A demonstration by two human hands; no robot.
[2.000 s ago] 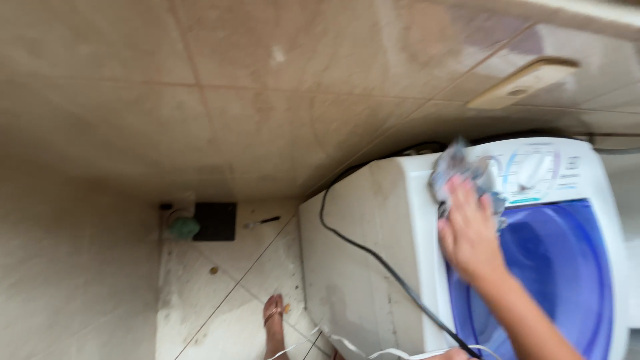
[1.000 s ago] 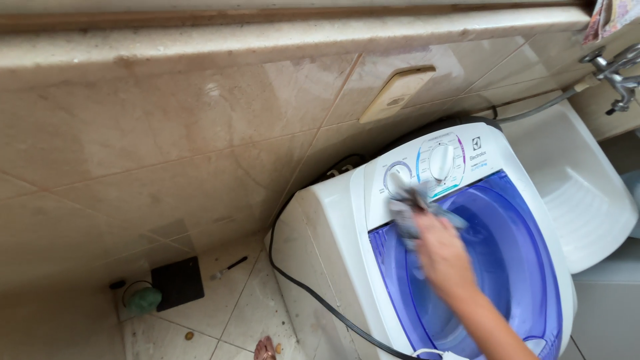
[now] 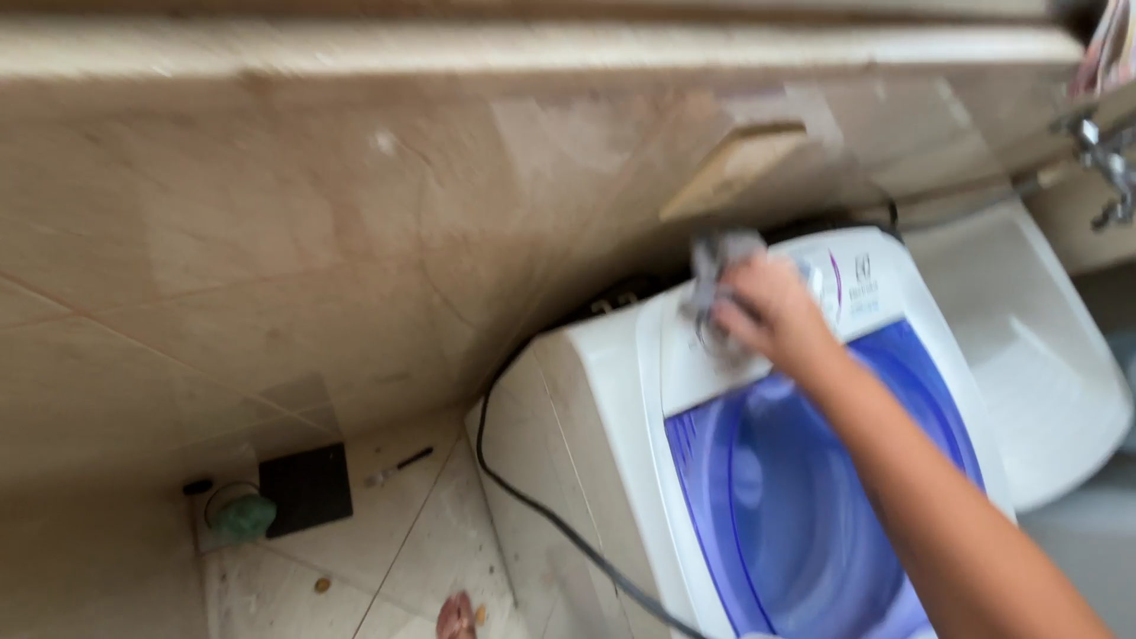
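A white top-loading washing machine (image 3: 612,355) with a translucent blue lid (image 3: 799,497) stands at the right of centre. My right hand (image 3: 772,306), blurred, is closed on a crumpled grey cloth (image 3: 723,257) over the left part of the machine's control panel (image 3: 861,275). The hand and cloth cover one end of the panel and its knobs. My forearm crosses above the blue lid from the lower right. My left hand is out of view.
A dark cable (image 3: 568,532) hangs along the machine's side. Behind is a tiled wall with an outlet plate (image 3: 737,164). A white basin (image 3: 1021,355) and metal tap (image 3: 1105,169) are at right. A black square (image 3: 306,490), green item (image 3: 244,517) and bare foot (image 3: 455,614) are on the floor.
My right hand has moved with the cloth from the lid's upper edge up to the back edge of the control panel. Since the oldest frame, the view has shifted to the right.
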